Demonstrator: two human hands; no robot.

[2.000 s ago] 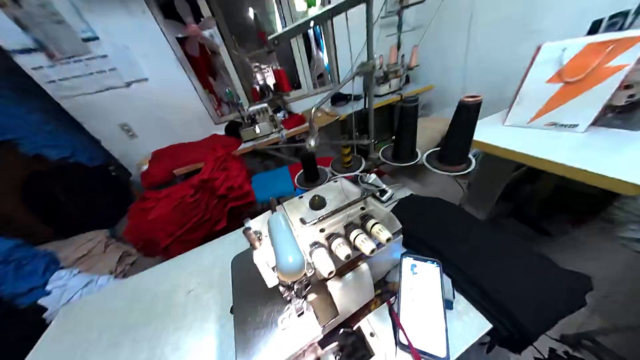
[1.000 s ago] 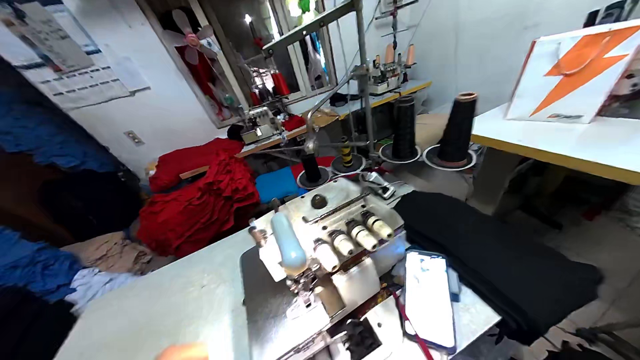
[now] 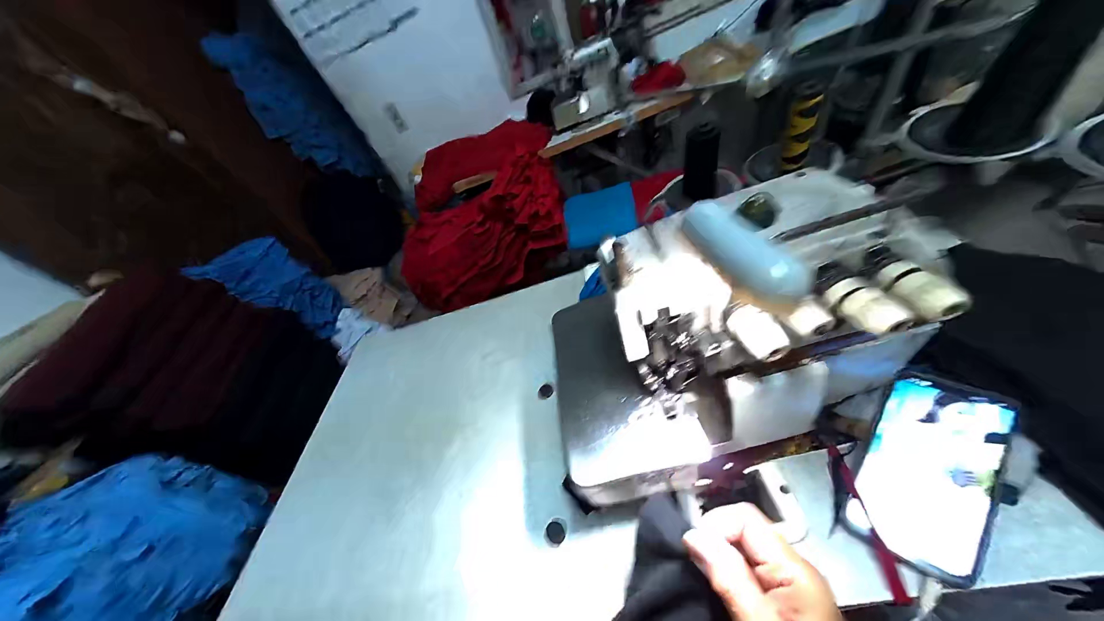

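My right hand (image 3: 759, 565) is at the bottom, right of the middle, with its fingertips pinched on a piece of black fabric (image 3: 668, 569). The fabric hangs at the front edge of the white sewing table (image 3: 414, 466), just below the metal plate (image 3: 604, 405) of an overlock sewing machine (image 3: 828, 194). The machine has a light blue cover part and several cream tension knobs (image 3: 871, 306). My left hand is out of view. Part of the fabric is cut off by the frame's lower edge.
A smartphone (image 3: 940, 474) with a lit screen stands right of the machine, near a dark red strap (image 3: 880, 548). Black cloth (image 3: 1026, 345) lies behind it. Red cloth (image 3: 492, 224), blue cloth (image 3: 129, 535) and dark folded fabric (image 3: 172, 371) are piled left. Thread cones (image 3: 703, 159) stand behind.
The view has swung down and left, closer to the machine. My right hand and the black fabric have come into view; the fingertips at the lower edge one second ago are gone.
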